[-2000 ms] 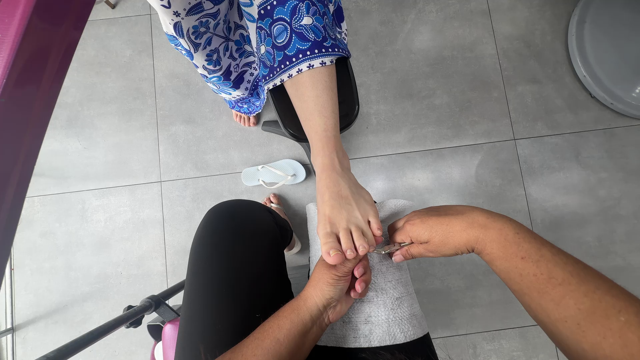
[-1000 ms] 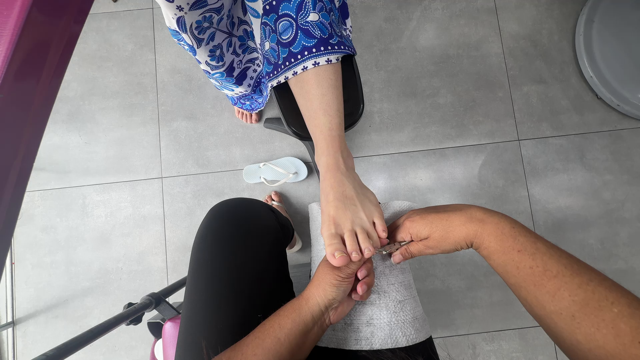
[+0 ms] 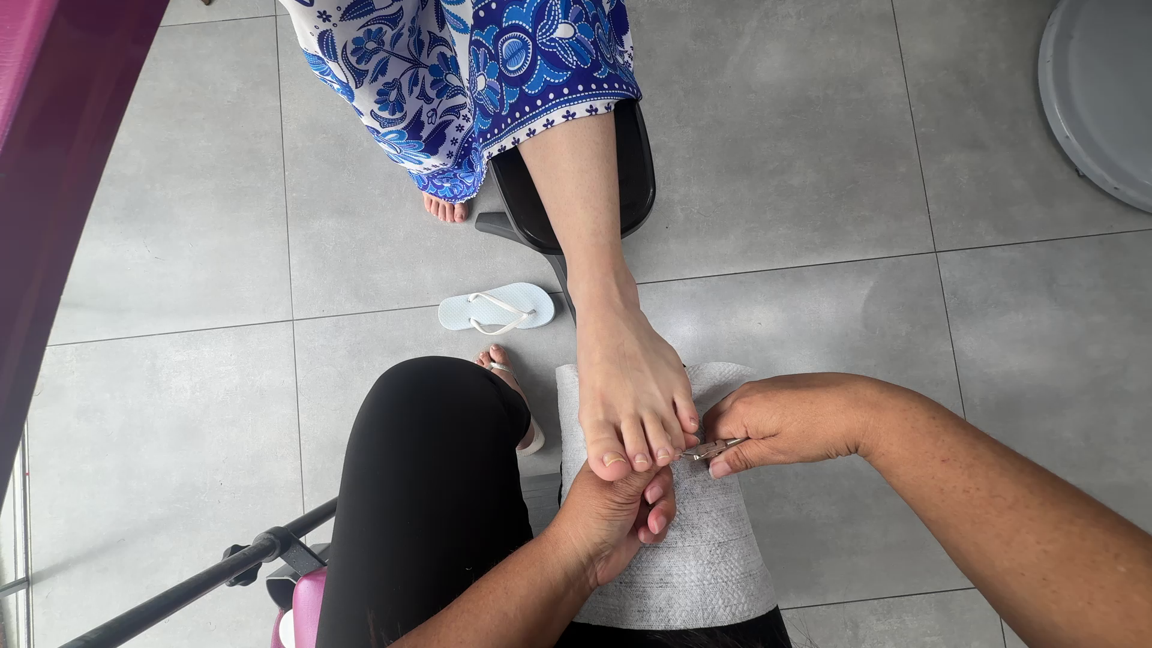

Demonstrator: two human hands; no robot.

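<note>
Another person's bare foot [image 3: 630, 378] reaches down from the top, its toes over a grey textured cloth [image 3: 684, 549] on my lap. My left hand [image 3: 612, 522] holds the front of the foot from below, with the thumb side under the toes and the fingers curled. At the right of the toes, my right hand [image 3: 783, 427] grips small metal nippers [image 3: 713, 448], their jaws pointing left beside the smaller toes. Whether the jaws touch a nail cannot be told.
A black footrest [image 3: 634, 171] is under the person's leg. A pale blue flip-flop [image 3: 459, 313] lies on the tiled floor. A black bar [image 3: 198, 580] runs at lower left, a purple panel [image 3: 72, 207] at left, a round grey base [image 3: 1102, 99] at upper right.
</note>
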